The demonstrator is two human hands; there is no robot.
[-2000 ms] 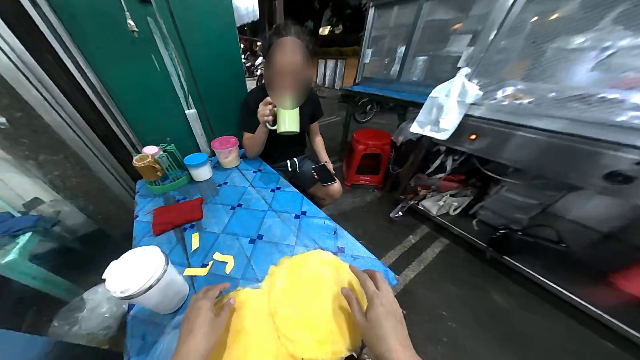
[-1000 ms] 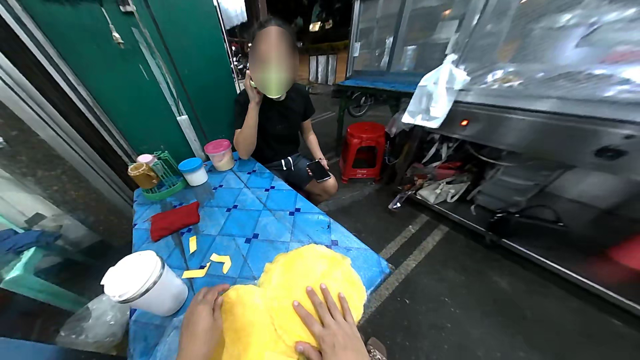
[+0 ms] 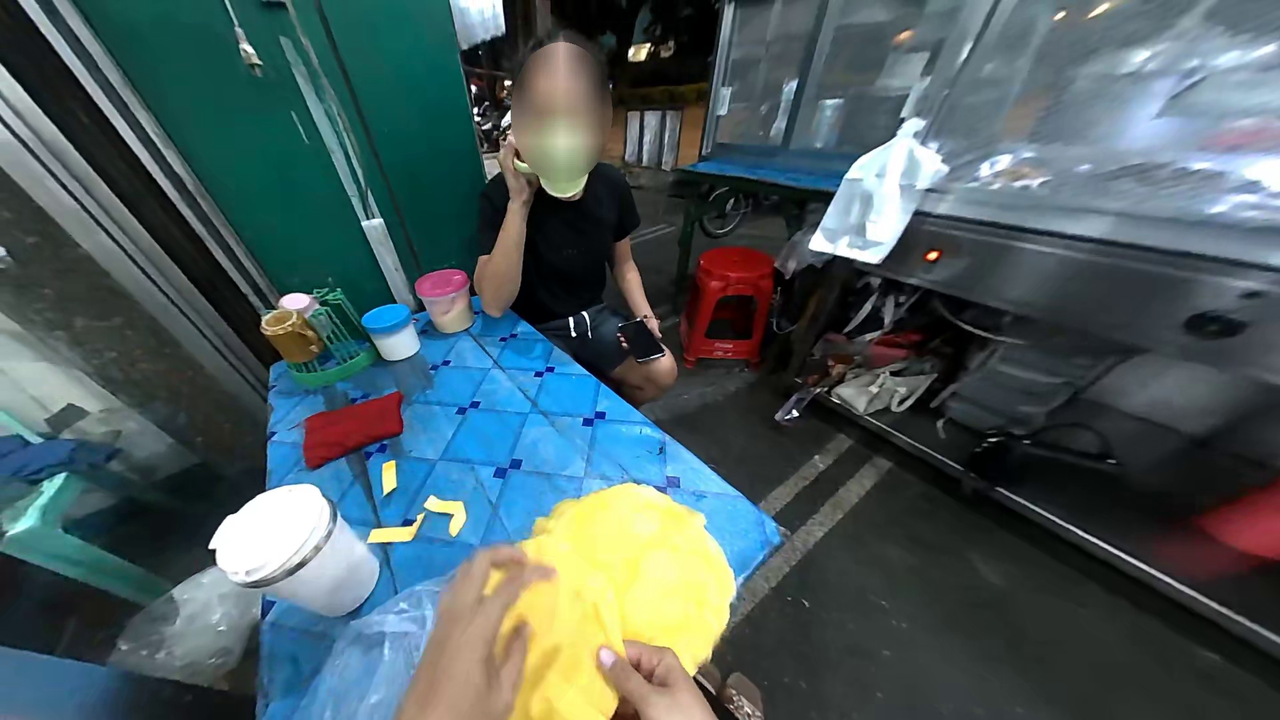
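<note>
A soft yellow fuzzy cloth piece [image 3: 665, 560], rounded at its upper right and creased in the middle, lies at the near corner of the blue tile-patterned table [image 3: 530, 430]. My right hand [image 3: 655, 685] pinches its near edge between thumb and fingers. My left hand [image 3: 475, 640] rests at its left side with fingers spread and bent; whether it grips any cloth cannot be told. Left of that hand is a clear plastic bag [image 3: 375, 640]. Small yellow strips [image 3: 447, 513] lie beyond the hands, near a red pouch [image 3: 353, 429].
A white lidded tumbler [image 3: 310, 550] stands at the table's left. Lidded tubs [image 3: 392, 332] and a green rack [image 3: 340, 340] stand at the back. A seated person [image 3: 570, 240] lifts a green mug [image 3: 560, 160] and holds a phone. A red stool [image 3: 728, 305] and metal cart stand right.
My right hand has moved from lying flat on the yellow cloth to pinching its near edge. My left hand has shifted onto the cloth's left part. The person's mug has risen since two seconds ago.
</note>
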